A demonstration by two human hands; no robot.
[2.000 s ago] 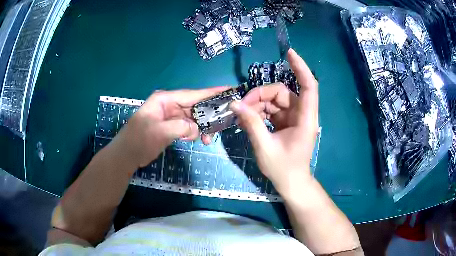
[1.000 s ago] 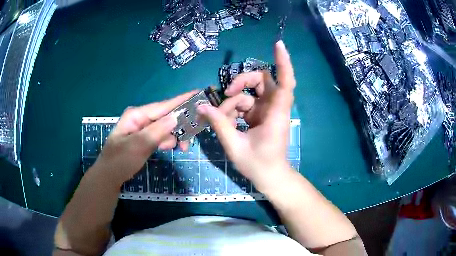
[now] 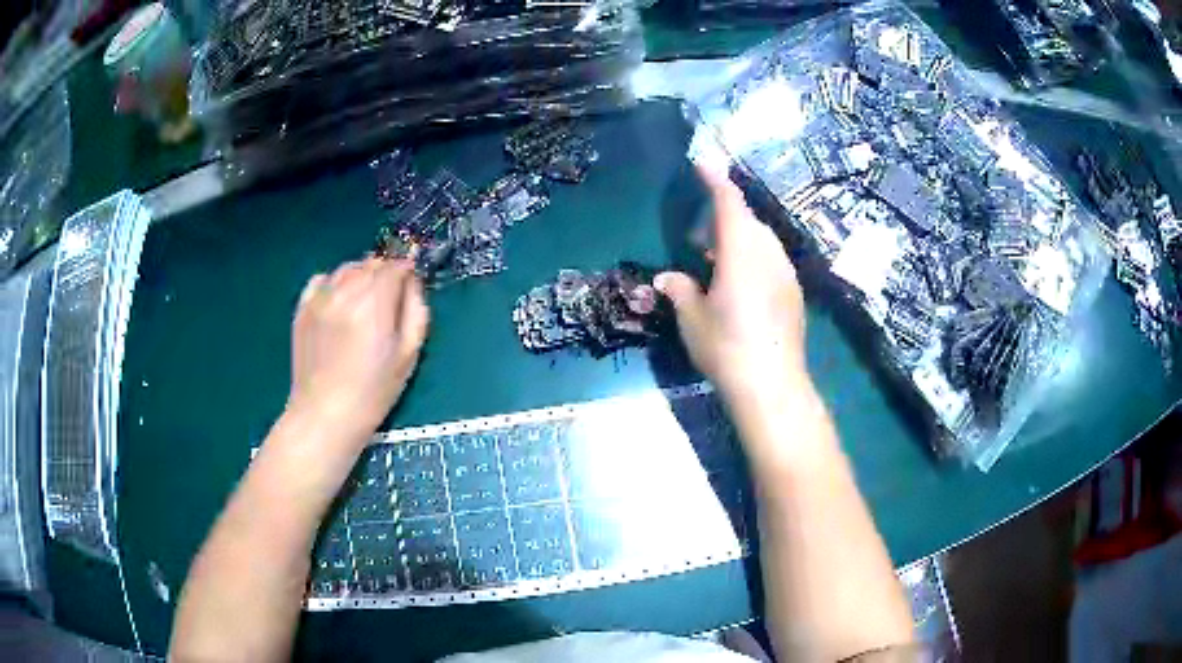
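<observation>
My left hand (image 3: 359, 330) reaches to the near left edge of the loose board pile (image 3: 473, 233). Its fingertips meet the boards, and I cannot tell whether one is gripped. My right hand (image 3: 745, 292) is at the right end of the short row of overlapping boards (image 3: 560, 311). Its thumb and curled fingers touch or nearly touch the end board; its index finger points up. Whether it pinches anything is unclear. The die-cut sheet (image 3: 486, 505) lies in front of me, its right part white with glare.
A clear plastic bag heaped with boards (image 3: 894, 207) lies at the right. Clear-edged layers full of parts (image 3: 428, 78) stand at the back. A spare sheet stack (image 3: 91, 376) is at the far left. More parts (image 3: 1128, 233) show at the far right.
My hands have parted from the board they held together. My left hand has moved forward to the loose pile, my right to the short row. The view has tilted up, showing the layers behind.
</observation>
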